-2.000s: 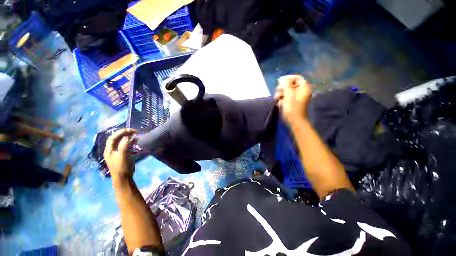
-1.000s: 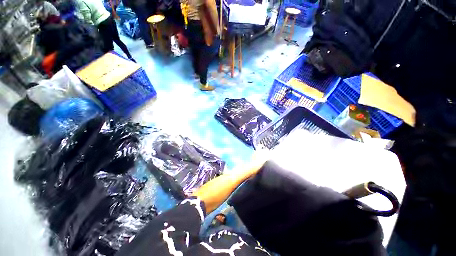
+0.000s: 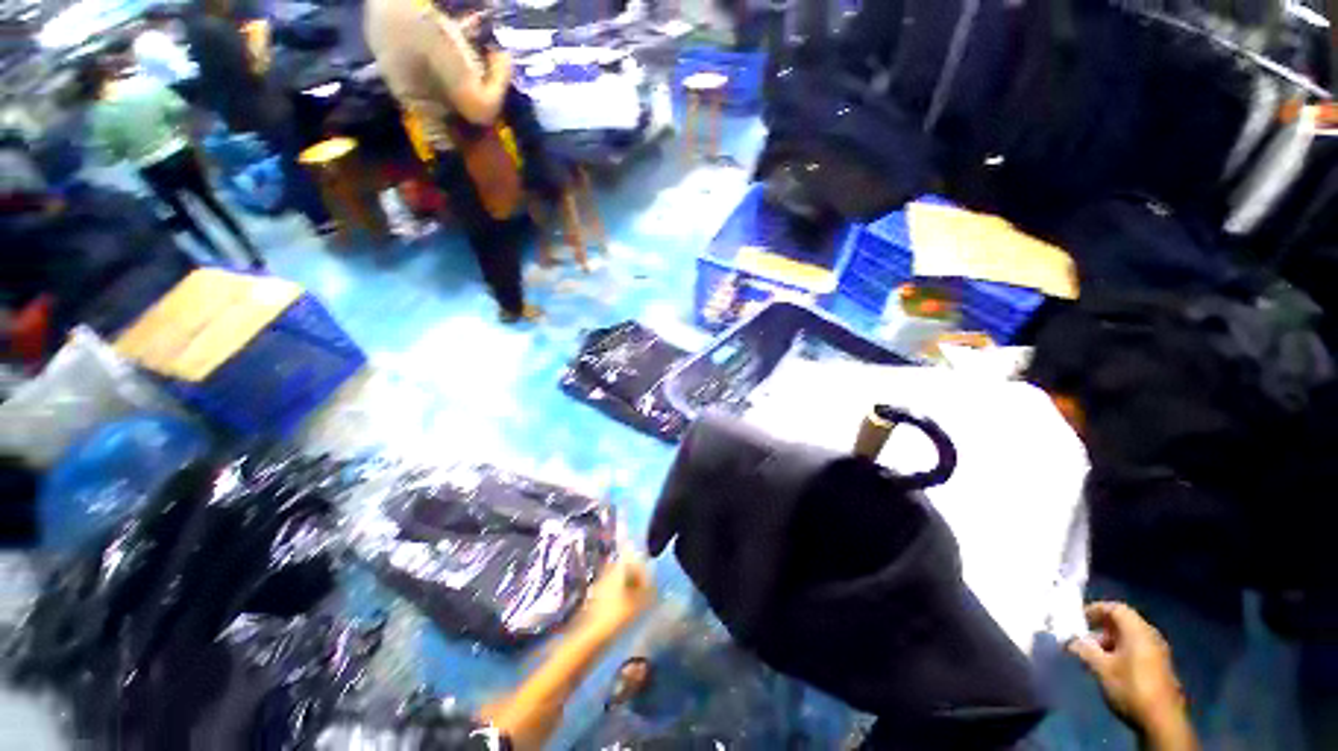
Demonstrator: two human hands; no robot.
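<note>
A matte dark jacket [image 3: 844,565] hangs on the pole, its shoulders spread. The dark curved hook [image 3: 932,448] pokes up above its collar. A white sheet or stack of plastic bags [image 3: 1013,492] lies behind it over a dark slotted basket [image 3: 704,385]. My right hand [image 3: 1127,653] is at the sheet's near right corner, thumb and fingertips at its edge; whether they grip it is unclear. My left hand [image 3: 624,584] is blurred, left of the jacket and apart from it, beside a bagged garment [image 3: 499,550]; its fingers cannot be made out.
Shiny bagged garments [image 3: 220,587] heap at the left. Another bagged piece [image 3: 624,374] lies on the floor by the basket. Cardboard-topped blue crates [image 3: 279,367] stand left and behind. A person [image 3: 455,132] stands farther back. Dark clothes [image 3: 1174,396] fill the right side.
The view has swung from the jacket towards the left, then partly back. My hands, earlier at the jacket's two shoulders, are now off it, the right one at the white sheet.
</note>
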